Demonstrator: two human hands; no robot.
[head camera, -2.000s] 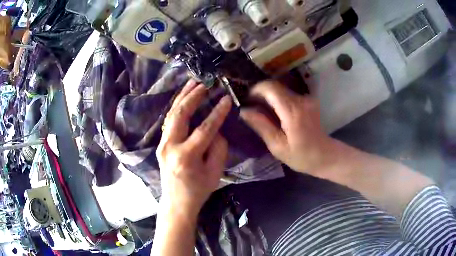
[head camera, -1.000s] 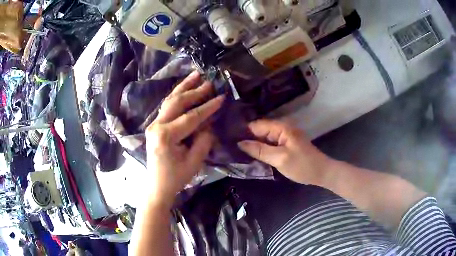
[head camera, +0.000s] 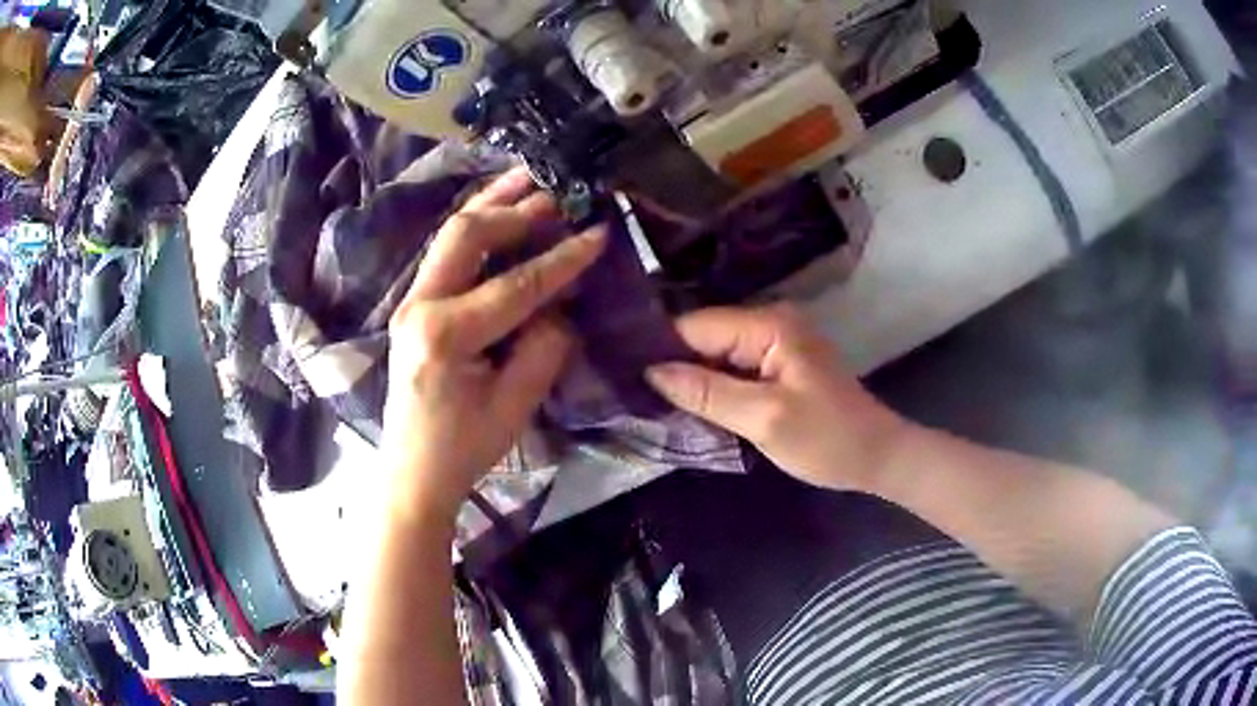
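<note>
A purple and grey plaid shirt (head camera: 324, 262) lies bunched on the white table left of the overlock machine, with its near part hanging over the table edge. My left hand (head camera: 483, 310) lies on the cloth with fingers spread, its fingertips close to the presser foot (head camera: 572, 200). My right hand (head camera: 765, 393) pinches the cloth edge between thumb and fingers, nearer to me than the needle area. The exact needle point is hidden in dark parts.
The machine head (head camera: 414, 62) with whitish tension knobs (head camera: 609, 62) stands close above my hands. Striped-looking plaid pieces (head camera: 627, 634) hang at my lap. A dark board (head camera: 207, 414) with a red strip (head camera: 179, 503) is at left, beside a cream machine (head camera: 117, 552).
My right hand has moved from beside the needle back towards me and now pinches the cloth edge. My left hand has shifted slightly left and up. The near cloth edge has moved a little.
</note>
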